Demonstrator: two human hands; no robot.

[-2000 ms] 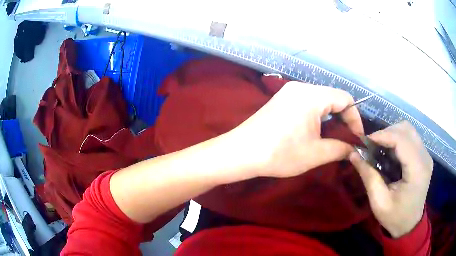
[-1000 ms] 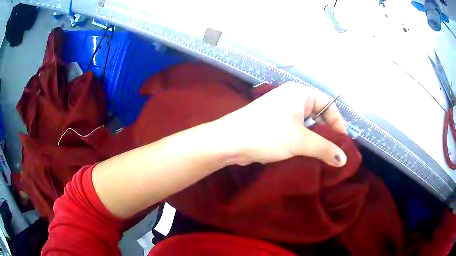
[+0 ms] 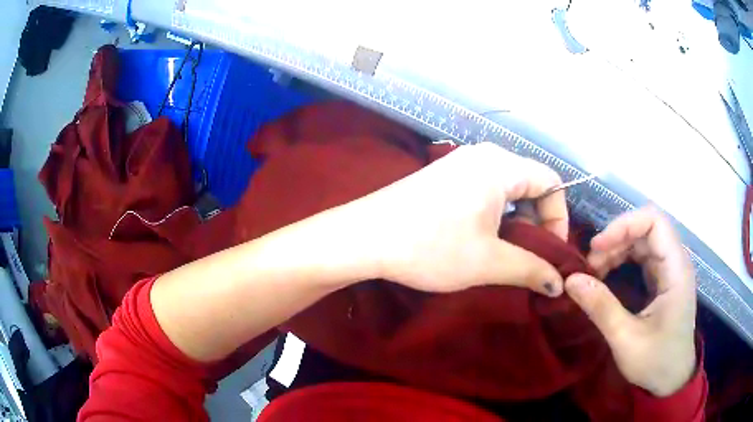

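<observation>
A dark red garment [image 3: 396,330] lies in my lap against the table edge. My left hand [image 3: 487,222] pinches a folded edge of it between thumb and fingers. A thin metal tool [image 3: 575,183], perhaps an awl or seam ripper, sticks out of the same hand towards the table; its handle is mostly hidden. My right hand [image 3: 640,288] is beside the left one, its thumb and fingertips at the same folded edge. I see no tool in the right hand.
The white table [image 3: 495,49] has a numbered scale [image 3: 396,100] along its front edge. Scissors [image 3: 739,124] lie at the far right. A blue crate [image 3: 248,107] stands below. A dark red garment pile [image 3: 124,181] with pale thread hangs at left.
Two seconds ago my right hand held dark snips at the edge. One second ago it was out of view. Now it is back at the fold without visible snips. My left hand kept its grip.
</observation>
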